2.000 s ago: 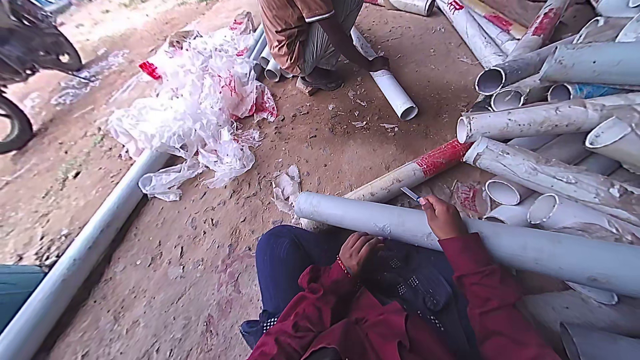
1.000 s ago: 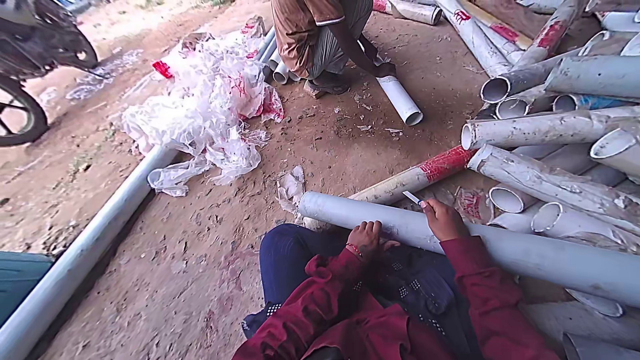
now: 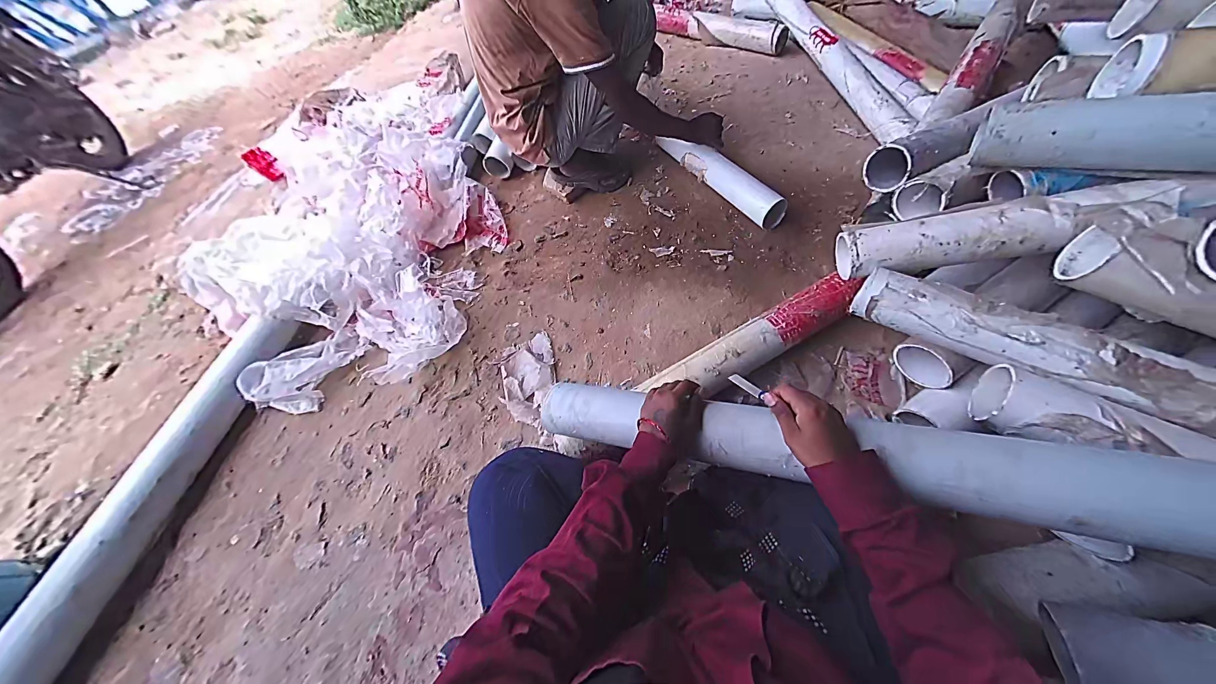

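A long grey plastic pipe (image 3: 1007,480) lies across my lap and runs out of view at the right. My left hand (image 3: 672,413) rests over the pipe near its left end, fingers curled around the top. In my right hand (image 3: 807,423) is a small knife (image 3: 748,386), its pale blade pointing up and left just above the pipe. Behind my hands, a dirty pipe with a red-marked end (image 3: 812,312) lies on the ground. Scraps of thin plastic film (image 3: 527,378) lie by the grey pipe's left end.
A big heap of pipes (image 3: 988,233) fills the right side. At the left are a pile of clear plastic wrap (image 3: 332,228) and a long pale pipe (image 3: 157,484). Ahead, a crouching person (image 3: 541,76) holds a short white pipe (image 3: 736,185). Part of a motorcycle (image 3: 57,114) shows far left.
My left hand has moved from the near side of the pipe up onto its top. The knife stays in my right hand. The other person's pipe has shifted slightly.
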